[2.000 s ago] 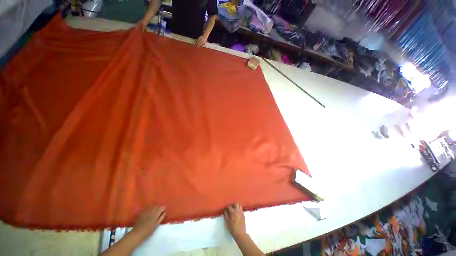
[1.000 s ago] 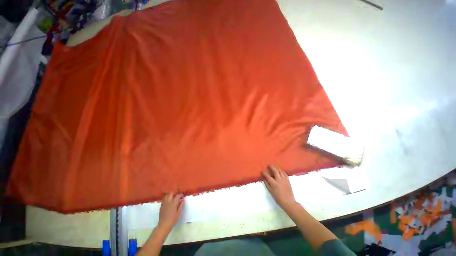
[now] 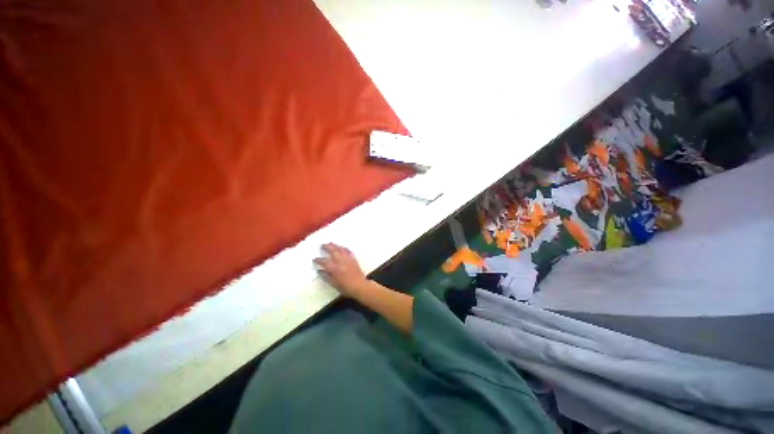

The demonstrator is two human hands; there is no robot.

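The red-orange cloth lies on the off-white table, its frayed near edge running diagonally. A pale wrapped weight sits on the cloth's near right corner. My right hand rests on the table just beside the frayed edge, fingers apart, holding nothing that I can see. My left hand is out of the picture. The end of the silver rail sticks out from under the cloth at the lower left, with a small blue block by it. The thin underlay paper shows near the weight.
Orange and white scraps lie on the green floor beyond the table's near edge. Large pale grey and white cloth fills the lower right. Some dark items are at the table's far end.
The view has swung to the right and down. My left hand has gone out of the picture. My right hand has left the cloth's frayed edge and now lies on the table beside it.
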